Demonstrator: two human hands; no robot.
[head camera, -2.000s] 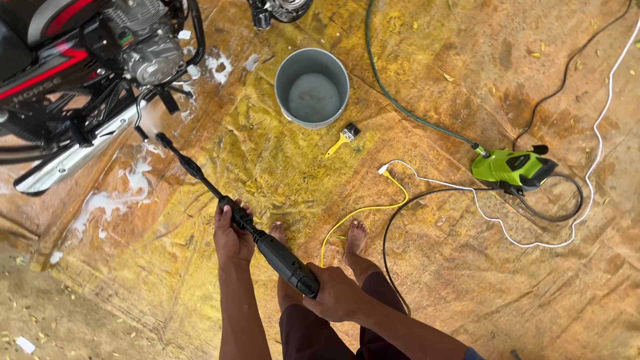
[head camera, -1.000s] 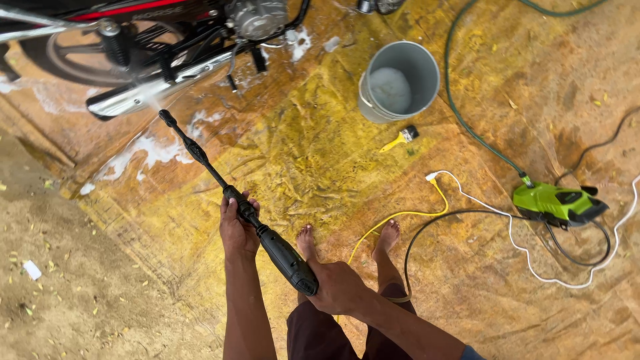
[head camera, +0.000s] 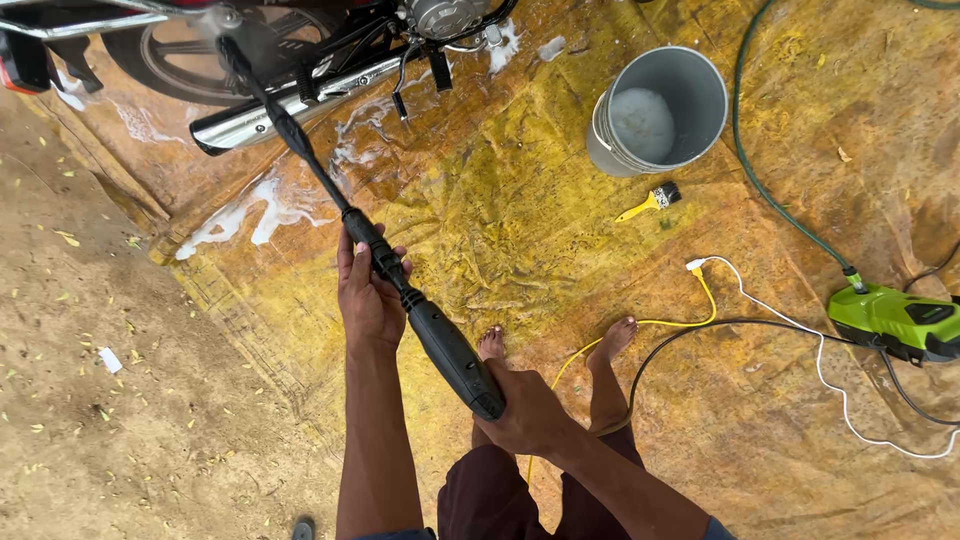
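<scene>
My left hand (head camera: 370, 289) supports the black pressure washer wand (head camera: 379, 251) near its middle, palm up. At the wand's rear grip, my right hand (head camera: 525, 409) is closed around the handle; the trigger is hidden. The wand's tip overlaps the rear wheel (head camera: 161, 56) of a motorcycle at the upper left, where a whitish spray mist shows. Below the wheel lies the chrome exhaust muffler (head camera: 247, 129). White foam (head camera: 274, 214) lies on the tarp under and beside the motorcycle.
A grey bucket (head camera: 600, 146) holding foamy water stands on the yellow-brown tarp (head camera: 480, 247). A yellow-handled paintbrush (head camera: 637, 207) lies below it. The green pressure washer (head camera: 892, 319) is at right, with a green hose (head camera: 742, 142), a black hose (head camera: 675, 330) and a joined white-yellow power cord (head camera: 697, 264) around my feet.
The view has shifted left, bringing more of the motorcycle's rear into sight. The wand's tip has gone from near the engine and muffler to over the rear wheel. Both hands keep their hold.
</scene>
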